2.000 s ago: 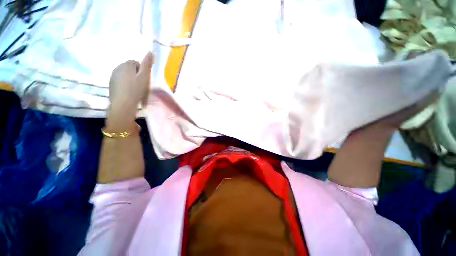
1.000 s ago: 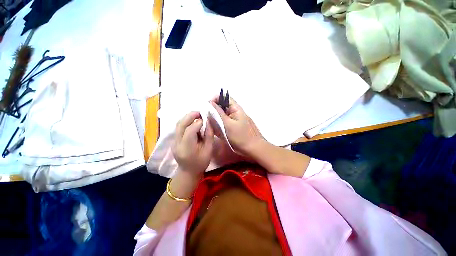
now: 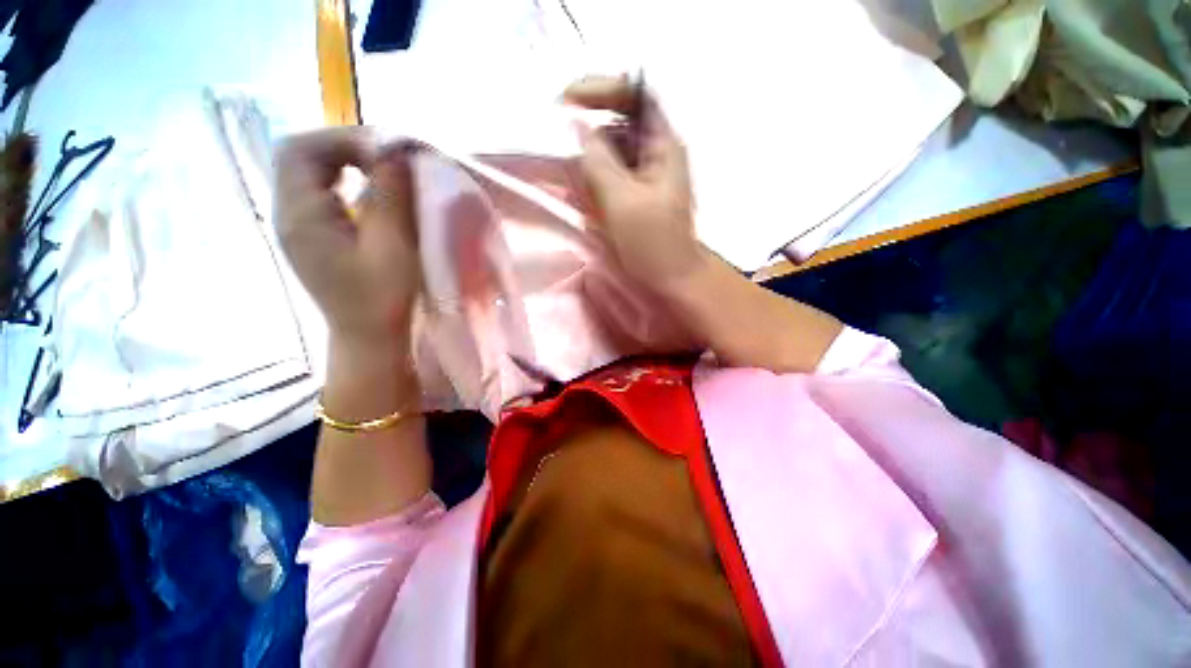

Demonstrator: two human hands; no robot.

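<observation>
A pale pink garment (image 3: pixel 555 294) hangs between my hands at the table's near edge, its upper edge stretched as a narrow band. My left hand (image 3: pixel 350 222), blurred, grips the cloth edge at the left. My right hand (image 3: pixel 636 183), also blurred, grips the edge at the right. A small dark tool, which looks like thread snips (image 3: pixel 639 98), shows at the right hand's fingers; its blades are too blurred to make out.
Folded pink garments (image 3: pixel 170 287) lie left of the wooden strip (image 3: pixel 337 65). Black hangers (image 3: pixel 59 222) lie at the far left, a dark phone (image 3: pixel 391 21) at the top. Pale green-yellow cloth (image 3: pixel 1071 65) is heaped at the upper right. Another near-white piece (image 3: pixel 784 118) lies flat beyond my right hand.
My hands have moved apart and away from my body, drawing the garment edge out between them. Before that they were close together. The view has shifted, so the phone now sits at the top edge.
</observation>
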